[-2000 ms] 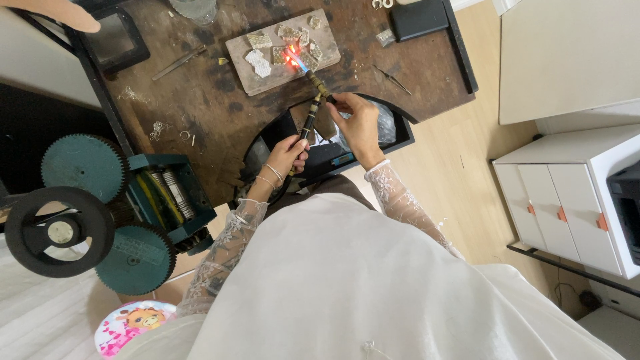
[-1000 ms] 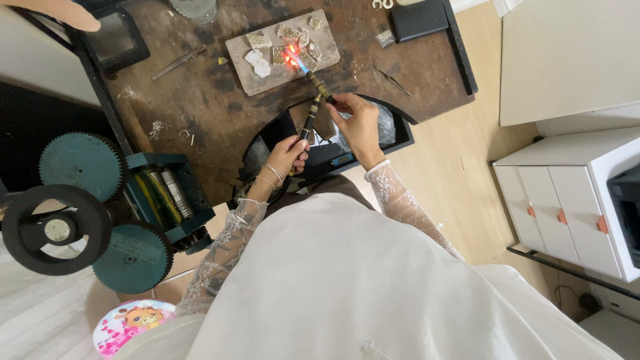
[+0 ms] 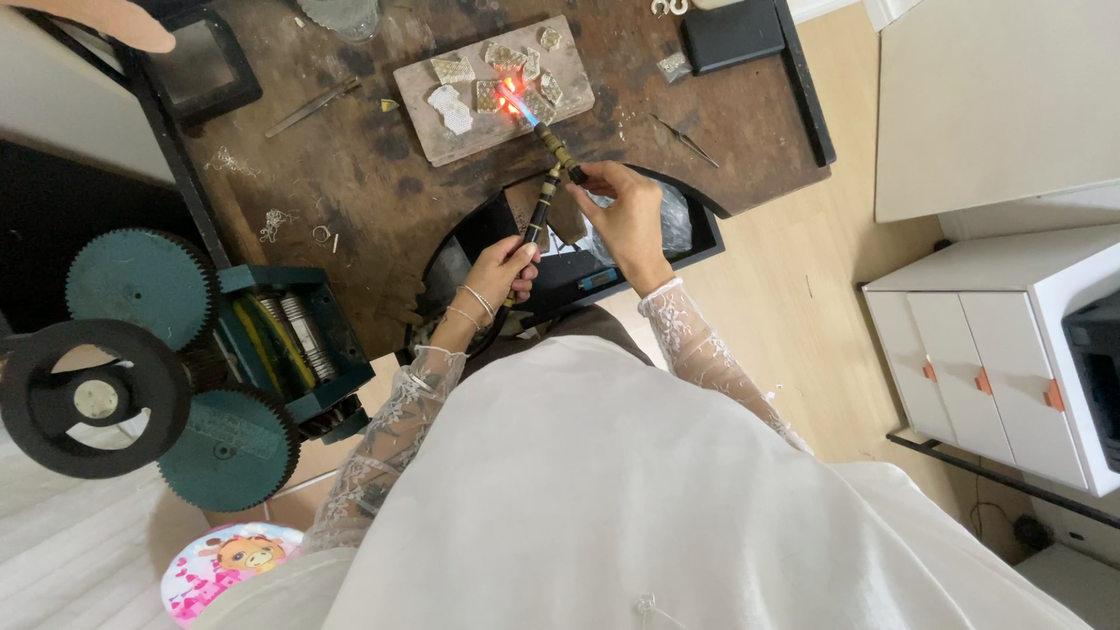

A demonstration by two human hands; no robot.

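My left hand (image 3: 503, 276) is closed around the dark handle of a gas torch (image 3: 542, 206). The fingers of my right hand (image 3: 626, 214) pinch the rear of the torch's brass head, near where handle and head meet. A blue flame (image 3: 523, 107) points up and left from the nozzle onto a soldering board (image 3: 433, 136), where a spot glows orange-red. Around that spot lie several pieces of textured, mesh-like metal; a whitish piece (image 3: 451, 109) rests at the left side of the board.
A geared rolling mill (image 3: 297, 341) stands at the left. Tweezers (image 3: 685, 142) lie right of the board, a thin metal tool (image 3: 312, 107) left of it, with wire scraps (image 3: 276, 225) lower down. Below the bench edge is an open black drawer (image 3: 569, 297); a black box (image 3: 733, 39) sits at upper right.
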